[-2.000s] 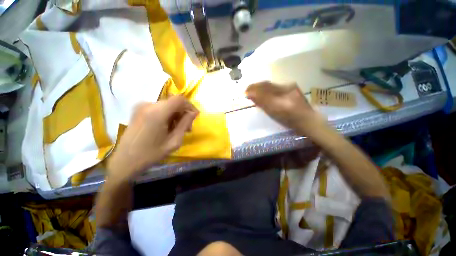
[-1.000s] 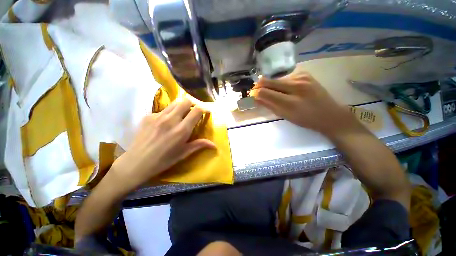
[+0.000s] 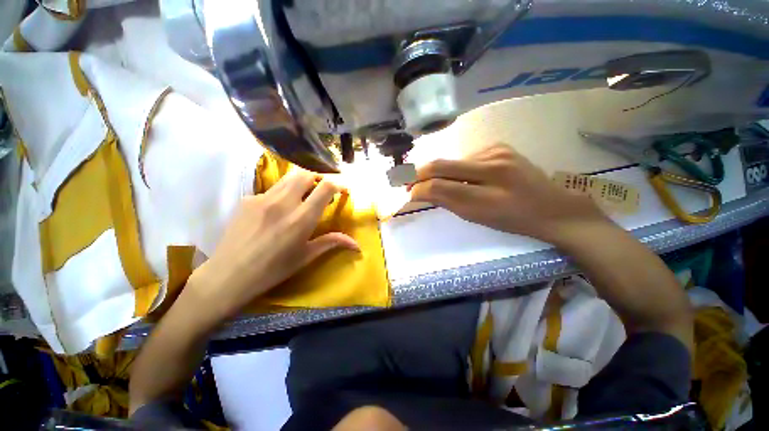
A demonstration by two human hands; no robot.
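The mustard-yellow fabric panel (image 3: 337, 274) lies on the table's front edge, left of the needle area. My left hand (image 3: 282, 231) rests on it with fingers bent near the presser foot, pressing the cloth. My right hand (image 3: 481, 189) is just right of the needle, its fingertips together in the lamp's glare; whether they pinch something is not clear. The sewing machine head (image 3: 354, 50) is above. The presser foot and needle are lost in the glare. A white garment panel (image 3: 202, 151) with yellow strips joins the yellow cloth at the left.
Scissors (image 3: 687, 177) with green and yellow-orange handles lie at the right. A tan paper tag (image 3: 614, 190) lies beside my right forearm. A grey measuring band (image 3: 506, 276) runs along the table edge. White and yellow garment pieces (image 3: 540, 345) hang below the table, with yellow cloth at both sides.
The view has moved closer to the machine. Since two seconds ago, my left hand has settled flat on the yellow cloth and my right hand has moved in beside the needle.
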